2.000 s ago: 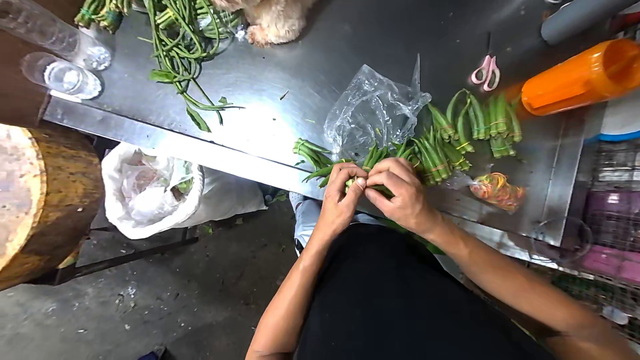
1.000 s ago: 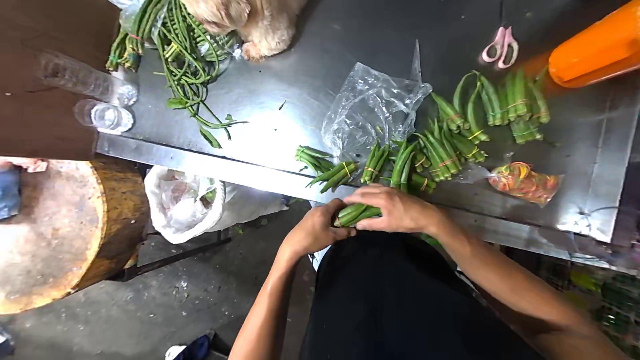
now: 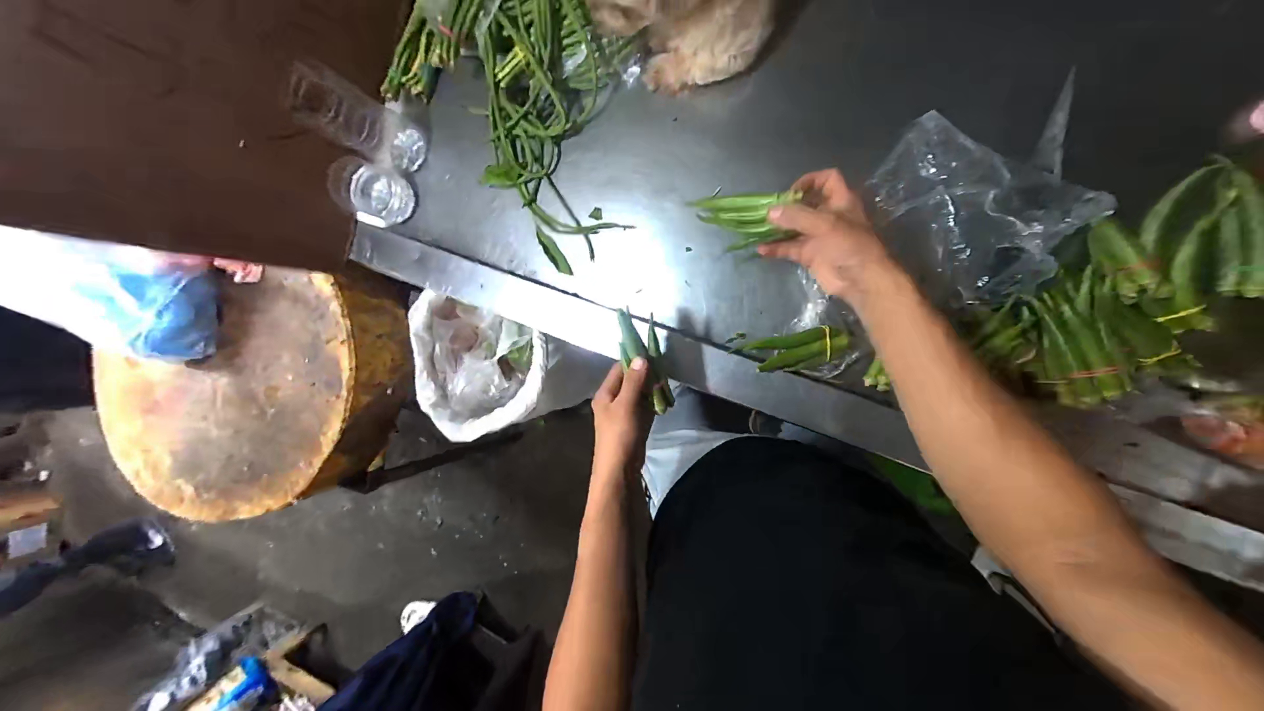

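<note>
My left hand (image 3: 625, 405) holds a few okra pods (image 3: 644, 348) upright at the table's front edge. In my right hand (image 3: 828, 235) is a bunch of okra (image 3: 746, 215), held by its stem end over the metal table. Below that hand lies a small okra bundle (image 3: 800, 349) with a yellow rubber band. More banded okra bundles (image 3: 1081, 341) lie together at the right. A crumpled clear plastic bag (image 3: 973, 212) rests just right of my right hand.
Long beans (image 3: 538, 109) lie at the back left, beside a light-furred animal (image 3: 706, 44). Clear plastic cups (image 3: 383, 195) stand at the left edge. Below the table are a white sack (image 3: 533, 380) holding plastic and a round wooden block (image 3: 237, 415).
My hands, together around okra a second ago, are now apart. My right hand has moved out over the table with a bunch. The view has shifted left.
</note>
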